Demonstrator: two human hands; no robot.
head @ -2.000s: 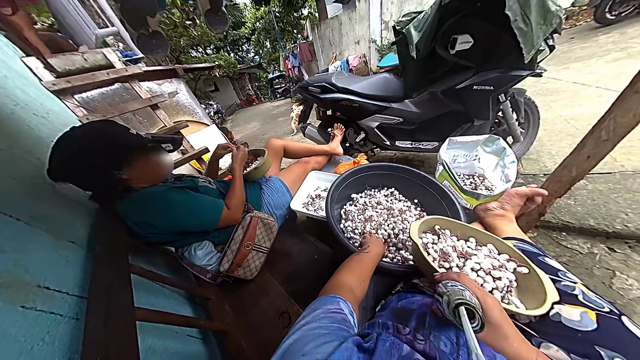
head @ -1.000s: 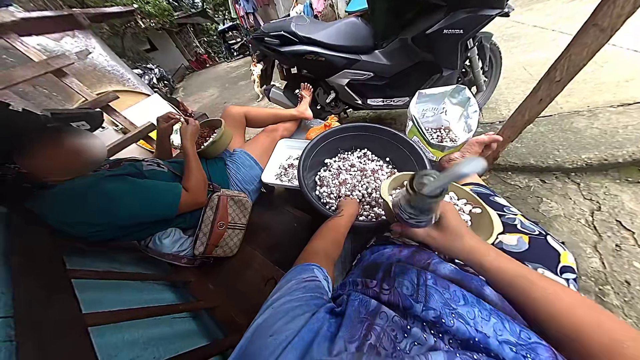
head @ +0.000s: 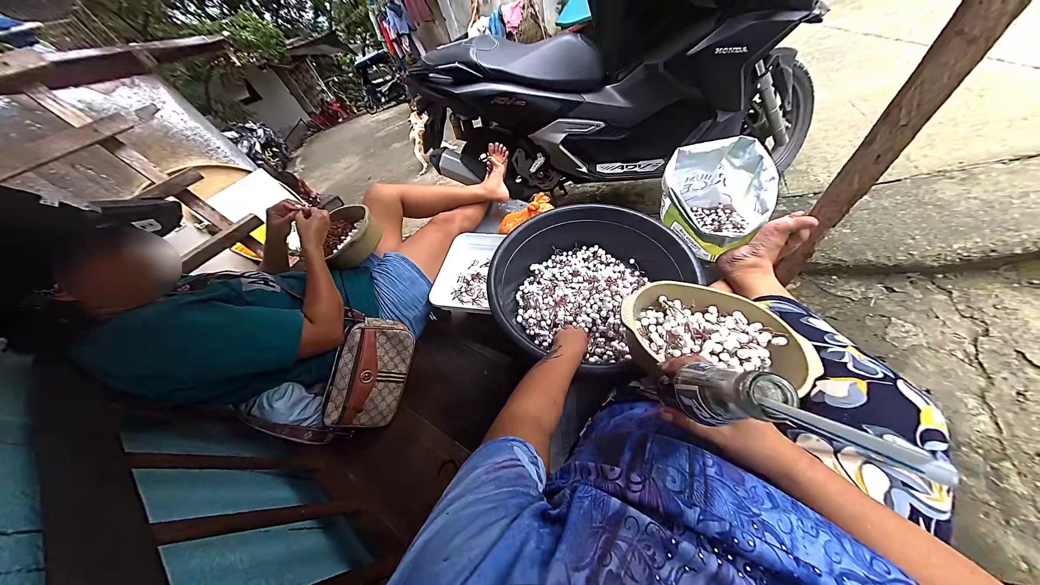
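Observation:
My left hand (head: 571, 343) reaches into a large black plastic basin (head: 510, 260); its fingertips are hidden among small white balls with dark reddish stalks (head: 581, 296). My right hand (head: 678, 394) grips a glass bottle (head: 727, 394) with a straw in its mouth, tilted toward the lower right. Beside the basin, an oval beige plastic bowl (head: 800, 357) rests by my lap and holds more of the white balls and stalks. The bottle and right hand cover part of this bowl's near edge.
A person (head: 203, 325) sits at left, both hands over an olive bowl (head: 361, 240). A white tray (head: 455, 272) and an orange plastic bag (head: 526, 213) lie beyond the basin. An open bag of white balls (head: 719, 187) stands near a wooden post (head: 894, 130). Behind is a motorcycle (head: 593, 97).
Beside the beige bowl, my right hand has tipped the bottle, which now points toward the lower right instead of upper right. My left hand stays in the basin. The view has shifted.

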